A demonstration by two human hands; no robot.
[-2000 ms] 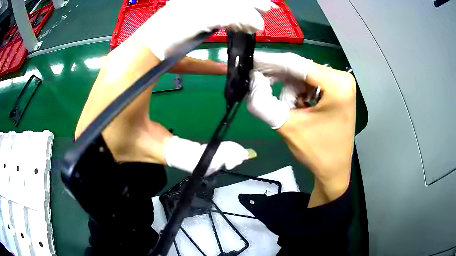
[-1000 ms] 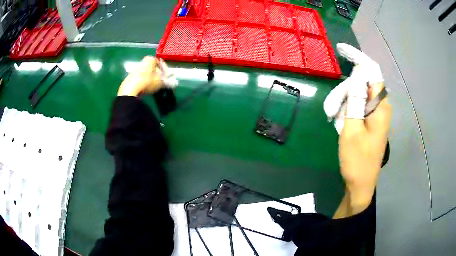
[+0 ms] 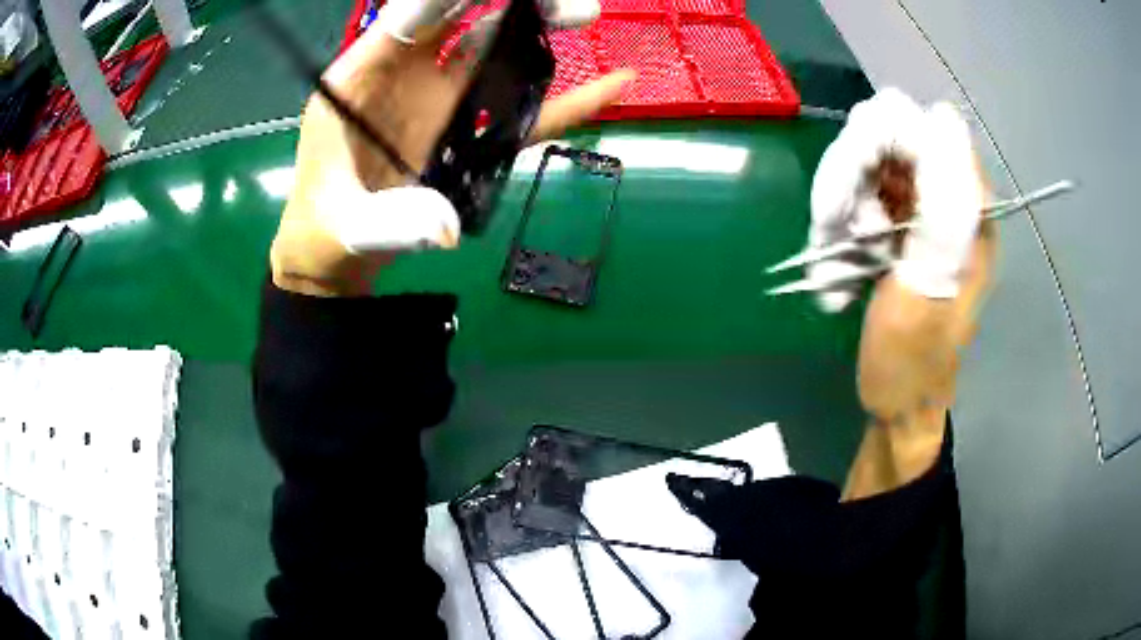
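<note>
My left hand (image 3: 388,150), in white finger cots, holds a black phone middle frame (image 3: 494,119) up close to the camera, its solid plate tilted. The frame's far part is blurred and cut off by the top edge. My right hand (image 3: 901,206), also in white finger cots, is at the right and holds silver tweezers (image 3: 1001,210); their two tips point left and are apart. The tweezers do not touch the frame. Another phone middle frame (image 3: 551,275) lies on the green mat between my hands.
Several black frames (image 3: 551,494) overlap on a white foam sheet (image 3: 651,500) at the near edge. A white blister tray (image 3: 88,488) and another frame (image 3: 50,281) are at left. Red baskets (image 3: 682,56) stand at the far side and far left; a grey panel (image 3: 1076,313) is at right.
My left hand has lifted a frame from the mat toward the camera. The tweezers in my right hand have turned, and their parted tips now show. The view has shifted.
</note>
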